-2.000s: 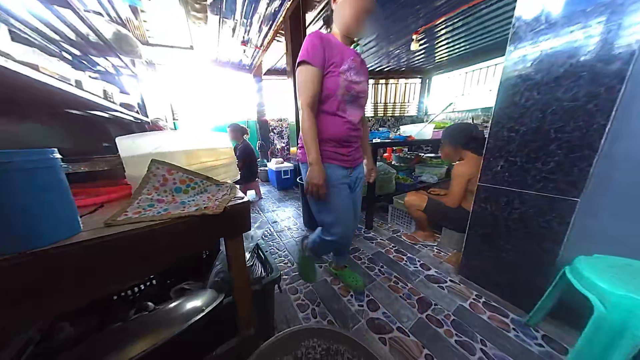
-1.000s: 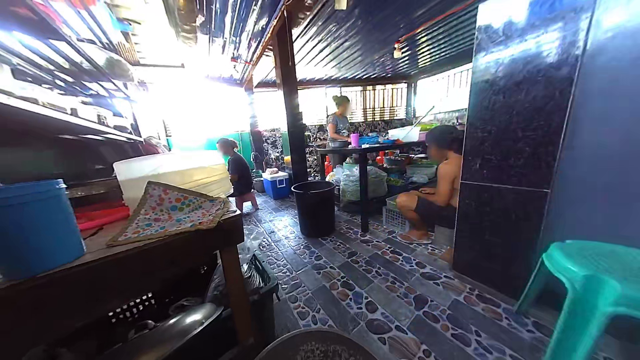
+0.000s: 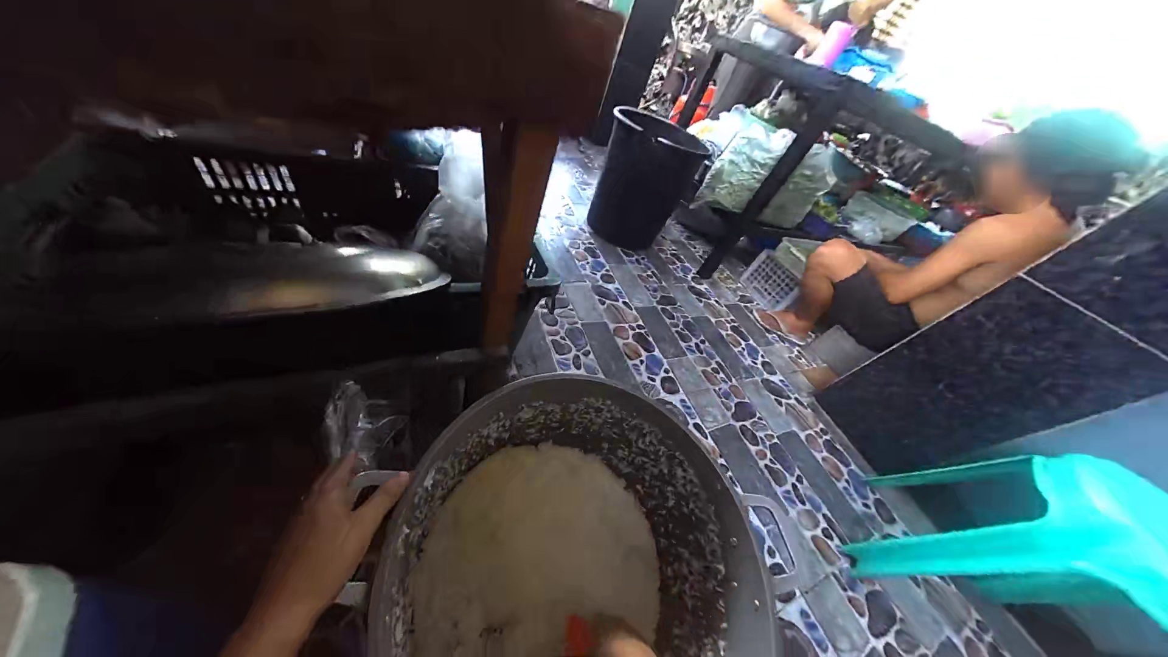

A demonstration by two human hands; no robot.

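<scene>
A large round metal pot (image 3: 753,584) fills the lower middle of the head view, with pale grains, which look like rice, stuck to its inner wall. Inside lies a broad, pale, flat mass (image 3: 538,538). My left hand (image 3: 333,520) is at the pot's left loop handle, thumb and fingers around it. At the bottom edge, over the pale mass, only a small part of my right hand (image 3: 625,644) shows beside a red thing (image 3: 578,634), perhaps a handle; its grip is mostly cut off.
A wooden table (image 3: 520,210) stands at left, with a large metal lid or pan (image 3: 365,274) beneath. A black bin (image 3: 643,178) stands ahead. A seated person (image 3: 967,260) is at right, behind a tiled wall (image 3: 1022,365). A green plastic stool (image 3: 1077,520) is near right. Another person works at the far table.
The view has tipped down and tilted toward the pot. My hands have come into view, the left at the pot's handle. The person in the pink shirt, walking two seconds ago, is out of view.
</scene>
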